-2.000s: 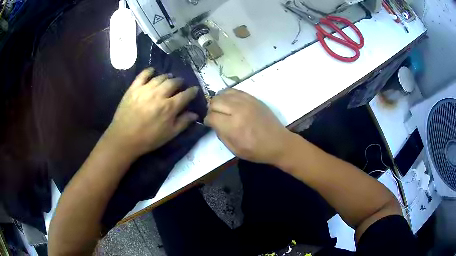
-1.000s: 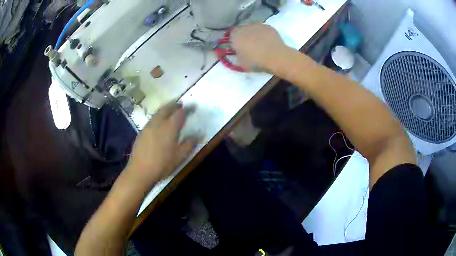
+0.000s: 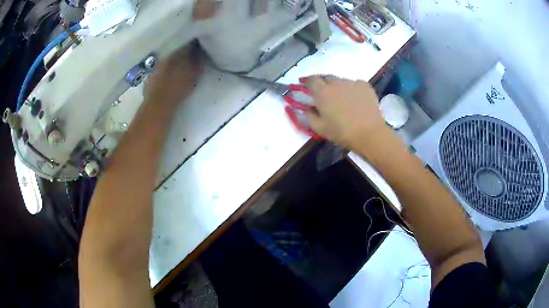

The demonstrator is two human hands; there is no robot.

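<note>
My right hand holds the red-handled scissors over the front part of the white table. The blades point left towards the machine. My left hand is blurred and reaches in under the arm of the off-white sewing machine; its fingers are partly hidden and I cannot tell if it holds anything. The dark cloth lies at the far left, mostly hidden by the machine head and my left forearm.
A white oval attachment hangs by the machine head. Red-handled small tools and a small clear tray are at the table's far end. A white fan stands at right. The wood-edged table front runs diagonally.
My right hand has left the cloth and taken hold of the scissors. My left hand has moved off the cloth to the machine's arm. The view has shifted to the right.
</note>
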